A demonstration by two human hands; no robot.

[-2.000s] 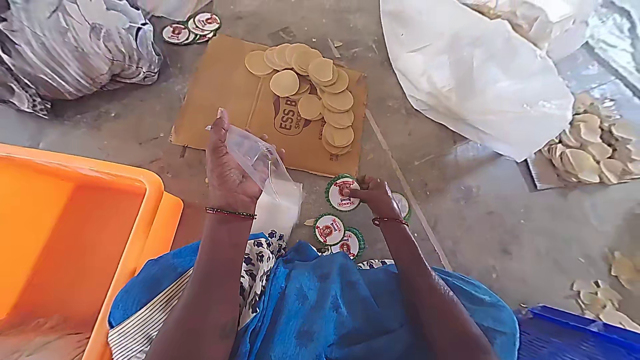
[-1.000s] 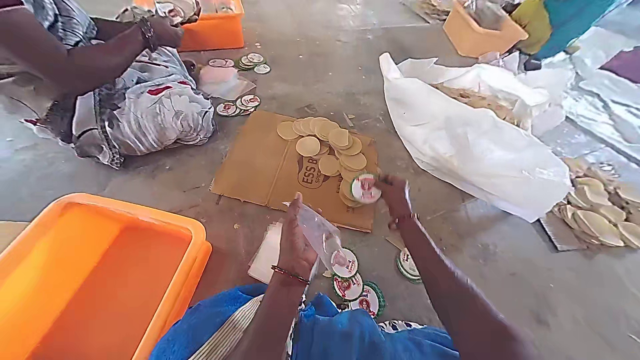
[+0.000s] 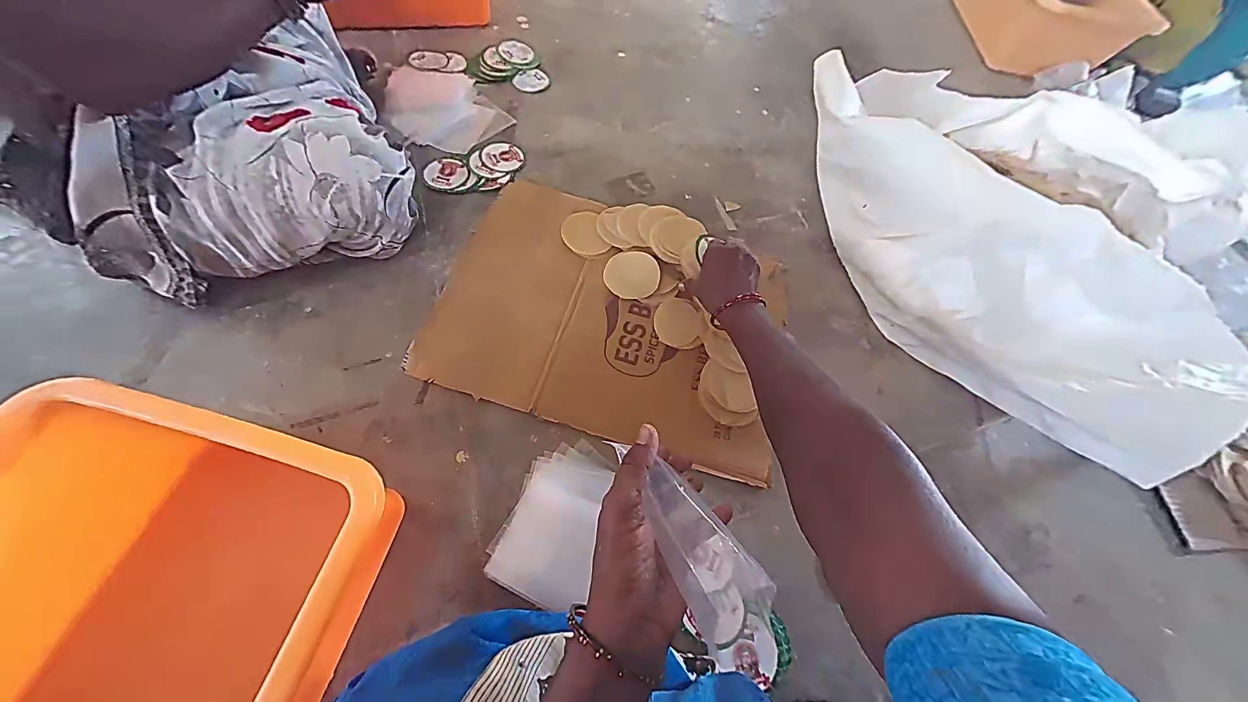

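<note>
My left hand holds a clear plastic bag upright near my lap, the thumb at its mouth. Printed round labels with green edges show behind and through the bag; whether any are inside I cannot tell. My right hand reaches out over a cardboard sheet, among thin round pale discs that overlap in a curved row. A bit of green and white, seemingly a round label, shows at its fingertips. Beside my left hand lies a stack of clear plastic bags.
An orange plastic crate stands at lower left. A person in patterned cloth sits at upper left, near more round labels and plastic bags. A large white sheet spreads at right. Another orange container stands at top right.
My right hand has moved from beside my lap, with a round label, out to the discs on the cardboard. The left hand still holds the bag. The view has shifted.
</note>
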